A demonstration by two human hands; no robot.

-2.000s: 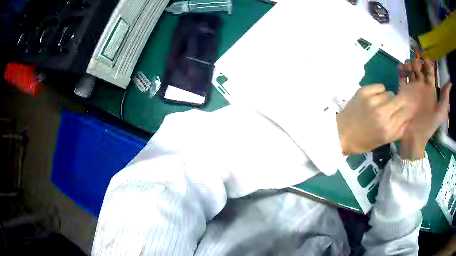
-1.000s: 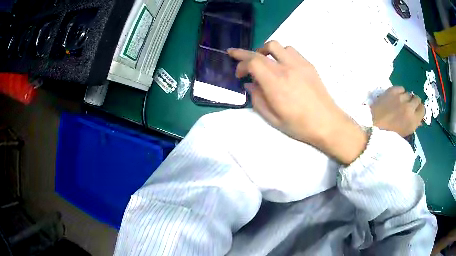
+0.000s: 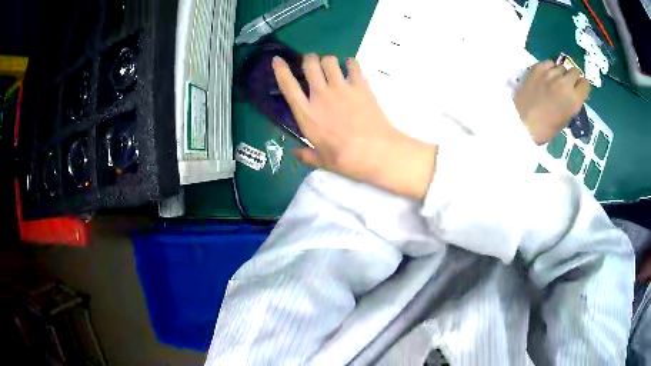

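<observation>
My right hand (image 3: 350, 125) is palm down with its fingers spread over a dark smartphone (image 3: 258, 75), which is partly hidden beneath it. My left hand (image 3: 549, 100) is blurred, with curled fingers, at the right. A small pale-rimmed piece with a yellowish centre (image 3: 569, 63) touches or lies just beyond its fingertips; whether it is gripped cannot be told. A small black watch housing (image 3: 582, 126) lies by that hand, over the white gasket sheet with rounded-square cut-outs (image 3: 589, 155). My forearms cross in front of me.
White paper (image 3: 435, 43) lies in the middle. A syringe (image 3: 282, 20) and a ribbed bench instrument (image 3: 207, 93) are at left, beside a black foam tray (image 3: 153, 171). White scraps (image 3: 591, 46) and an orange stick (image 3: 599, 21) are upper right. A blue bin (image 3: 203, 279) sits below the bench edge.
The view has turned and shifted. My right hand came from beside my left hand to the phone and now covers more of it. My left hand stays by the gasket sheet.
</observation>
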